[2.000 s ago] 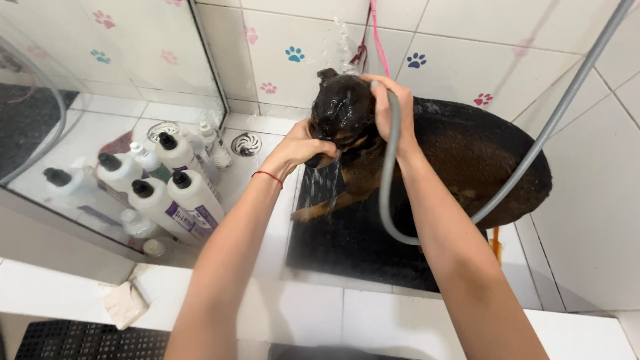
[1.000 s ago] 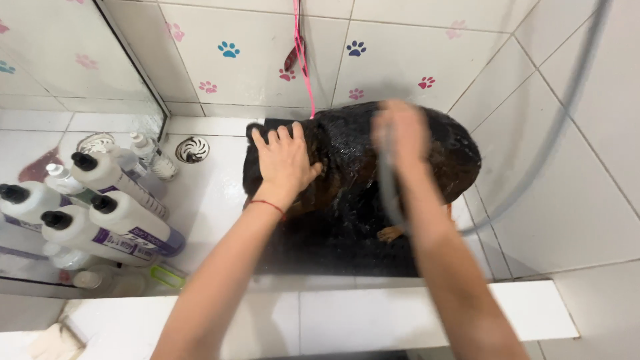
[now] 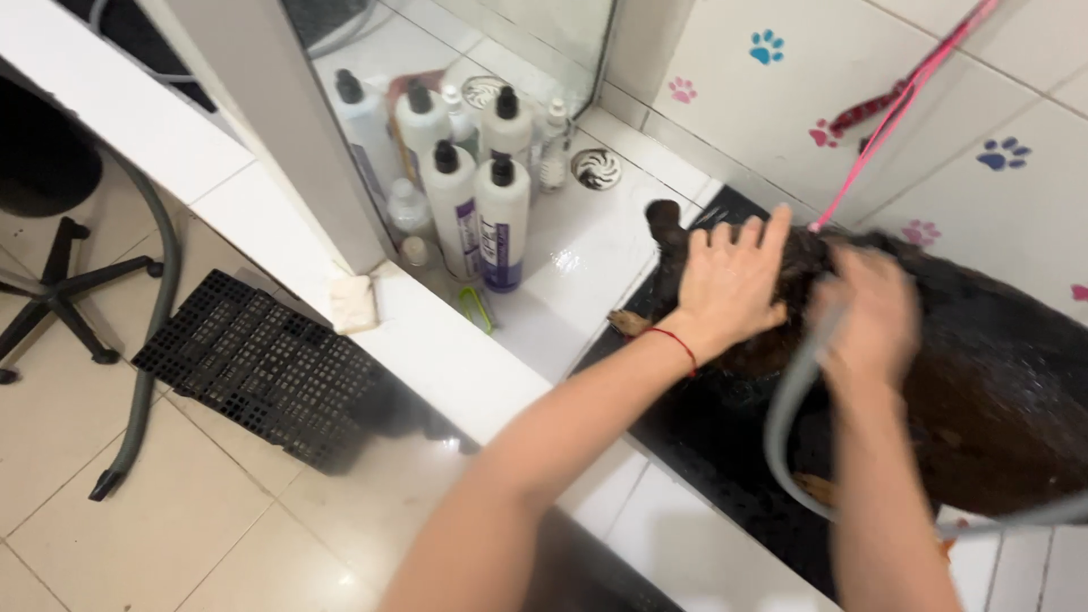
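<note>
A wet black and brown dog stands on a black mat in a white tiled tub. My left hand, with a red string at the wrist, lies spread on the dog's head and holds nothing else. Behind the head, at the neck, my right hand is blurred and closed around the end of a grey hose; the hose's tip is hidden. A pink leash runs from the dog's neck up the wall.
Several white pump-top bottles stand left of the dog, near a round drain and a green clip. A beige cloth lies on the tub ledge. On the floor are a black plastic grate and a chair base.
My left hand has gone from the dog's muzzle to the top of its head. My right hand has moved from the dog's back to its neck. The view has turned left.
</note>
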